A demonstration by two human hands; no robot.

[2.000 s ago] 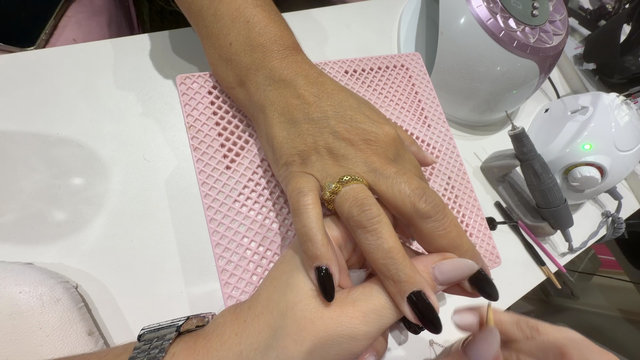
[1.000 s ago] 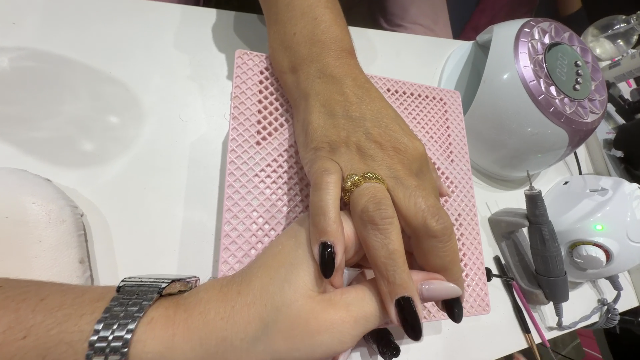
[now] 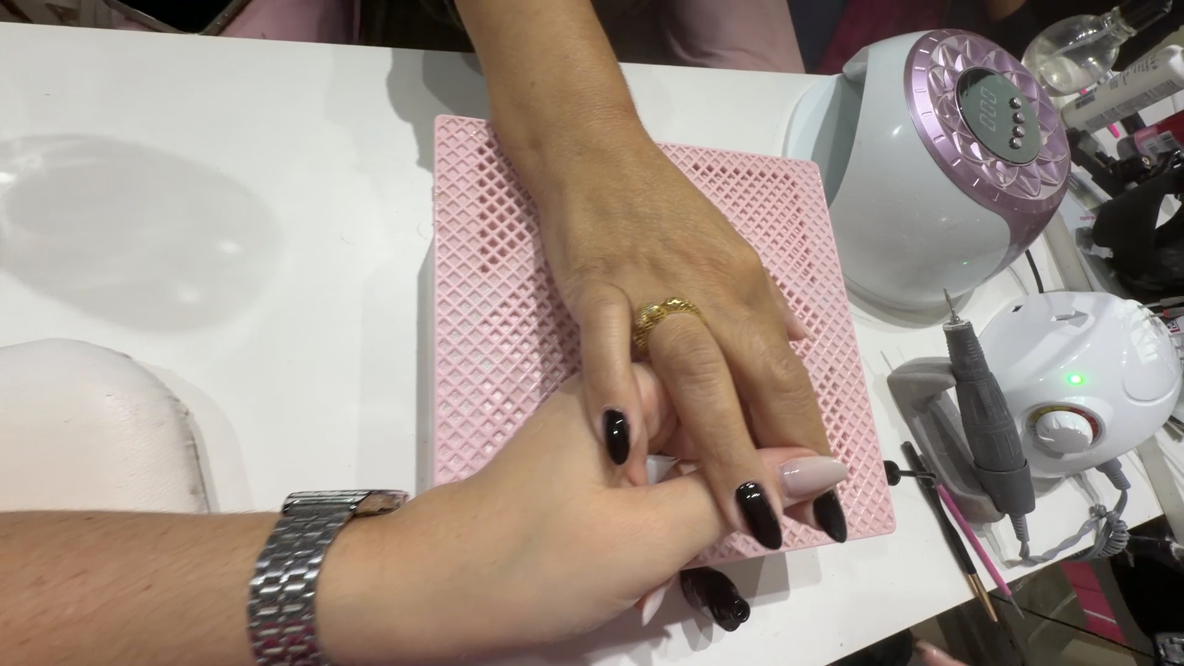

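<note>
My left hand (image 3: 555, 518), with a metal link watch (image 3: 298, 573) on its wrist, is closed around the fingers of another person's hand (image 3: 647, 231). My thumb lies across them near the tips. That person's hand rests palm down over a pink lattice-textured mat (image 3: 490, 370). It wears a gold ring (image 3: 664, 319), and its visible nails are glossy black. Beneath my hand, past the mat's front edge, a glossy black item (image 3: 714, 597) shows; what it is cannot be told. A small piece of skin at the bottom right edge may be my right hand (image 3: 936, 655).
A white nail lamp (image 3: 916, 194) with a purple top stands at the back right. Before it are a white nail drill unit (image 3: 1091, 388), its grey handpiece (image 3: 990, 416) on a rest, and slim brushes (image 3: 953, 527). A whitish cushion (image 3: 83, 435) lies at left.
My right hand, holding a thin wooden stick near the black nails two seconds ago, has moved away from there. My left hand keeps its hold on the other person's fingers. The view has shifted.
</note>
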